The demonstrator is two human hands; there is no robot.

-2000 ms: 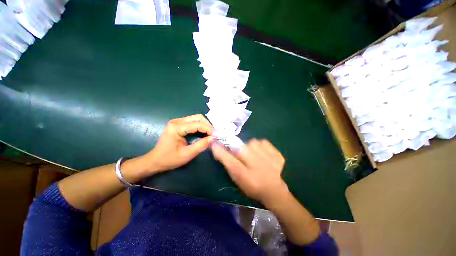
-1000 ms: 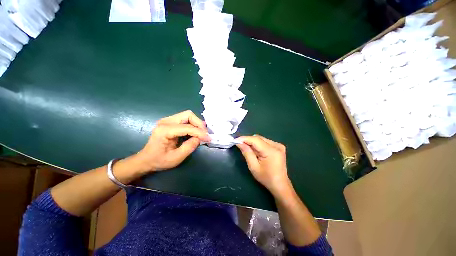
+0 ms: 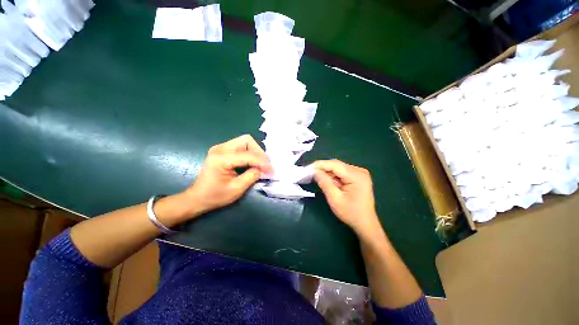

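A long overlapping row of white packets (image 3: 279, 95) lies on the dark-green table, running from its far side towards me. My left hand (image 3: 232, 171) is bare, with a bracelet at the wrist, and its thumb and fingers pinch the left side of the packets at the row's near end. My right hand (image 3: 344, 190) pinches the right end of a white packet (image 3: 305, 173) at the same near end. Another packet edge points right, just below that one. The fingertips partly hide the pinched edges.
A single white packet (image 3: 187, 24) lies apart at the far side. Fanned white bundles (image 3: 32, 38) lie at far left. At right is a carton (image 3: 473, 219) full of white packets (image 3: 501, 127), with shiny brown tape (image 3: 428, 168) along its side. Crumpled clear plastic (image 3: 343, 301) shows below the table edge.
The view has shifted slightly, showing more of the far side. My right hand has moved a little right and up, and packet edges now stick out at the row's near end.
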